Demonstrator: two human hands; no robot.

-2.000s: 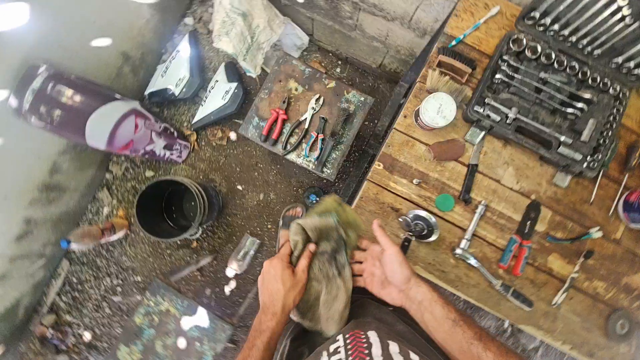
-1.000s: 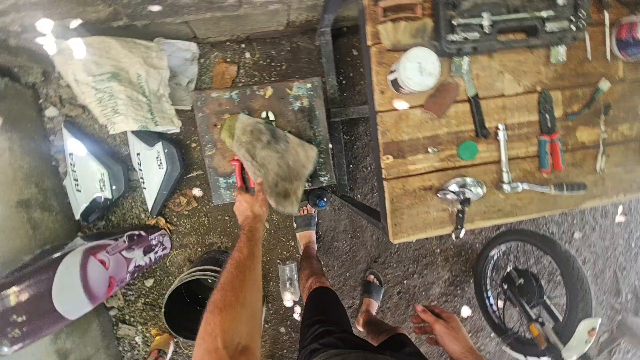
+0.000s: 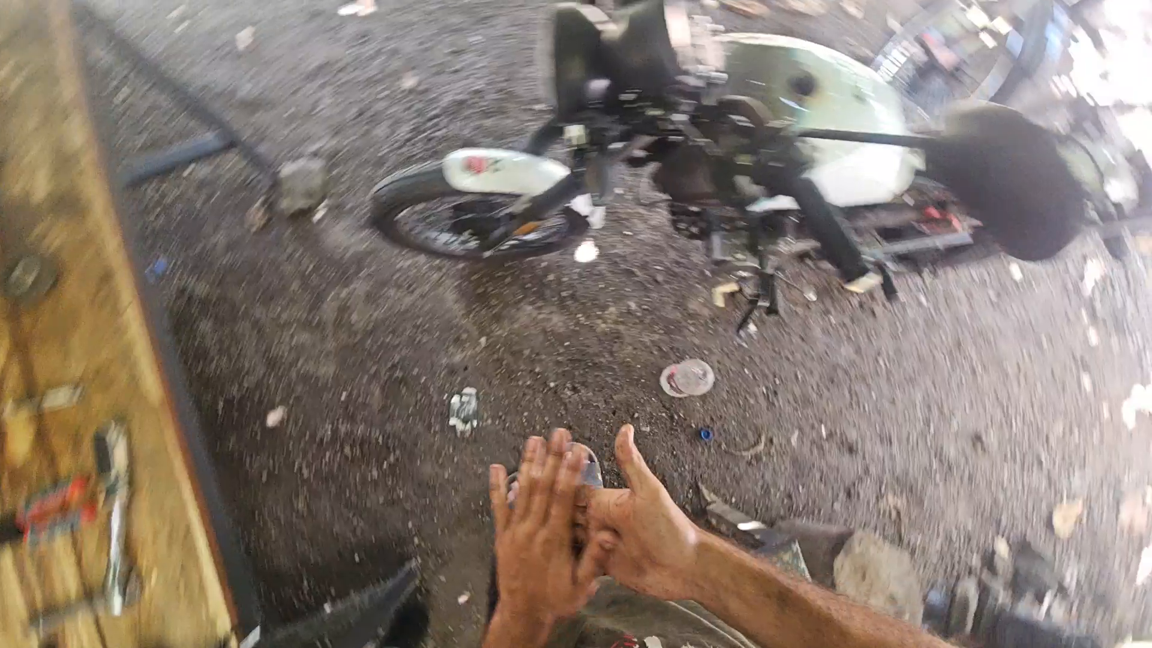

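My left hand [image 3: 540,531] is at the lower middle, palm turned inward, with its fingers pointing up. Against it rests my right hand [image 3: 652,535], its thumb raised and its fingers partly hidden behind the left hand. Neither hand holds anything that I can see. Beyond them on the dirt ground stands a white and black motorcycle [image 3: 810,171], blurred. On the wooden workbench [image 3: 99,315] at the left lie a ratchet wrench [image 3: 117,531] and a red-handled tool [image 3: 58,508].
A clear plastic cup [image 3: 691,378] and a blue cap [image 3: 706,434] lie on the ground ahead. A stone block [image 3: 301,186] sits by the metal frame at upper left. A large rock [image 3: 875,571] lies at lower right.
The view has swung strongly towards the motorcycle. The cloth that my left hand held over the metal plate is no longer in either hand. My hands have come together.
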